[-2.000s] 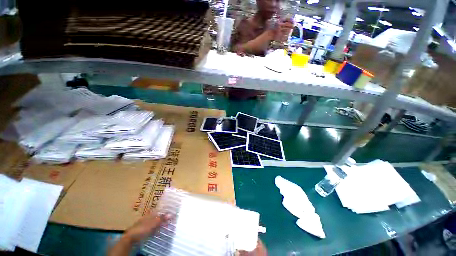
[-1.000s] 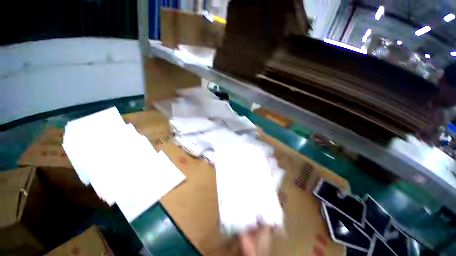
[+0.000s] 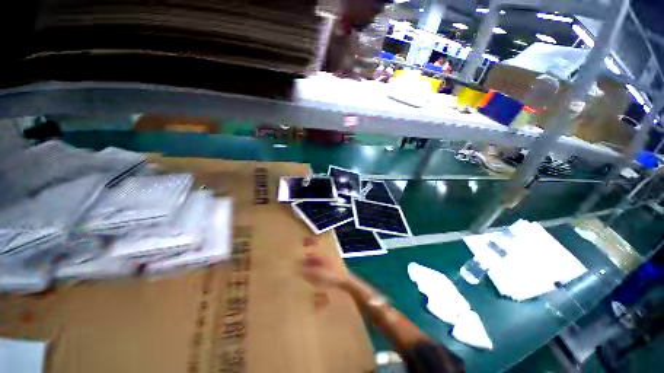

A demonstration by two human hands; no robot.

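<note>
Several black solar panels with pale frames (image 3: 382, 218) lie overlapping at the right back edge of the brown flattened carton (image 3: 280, 328), partly on the green bench. My right hand (image 3: 324, 272) is over the carton, just in front of and left of the panels. It is blurred, looks empty with fingers apart, and touches no panel. Whitish wrapped packs (image 3: 156, 218) are heaped on the carton at the left, cut off by the picture's edge. My left hand is not in view.
A crumpled white piece (image 3: 445, 300) lies on the green bench. Right of it, a clear bottle (image 3: 473, 271) lies by white sheets (image 3: 535, 262). A white sheet corner (image 3: 22, 358) shows at bottom left. A grey shelf (image 3: 247, 111) crosses above, with stacked cardboard (image 3: 167, 44).
The view swung left and came back right. The white pack that was in hand, last seen over the heap, is no longer held. My right hand is now beside the panels.
</note>
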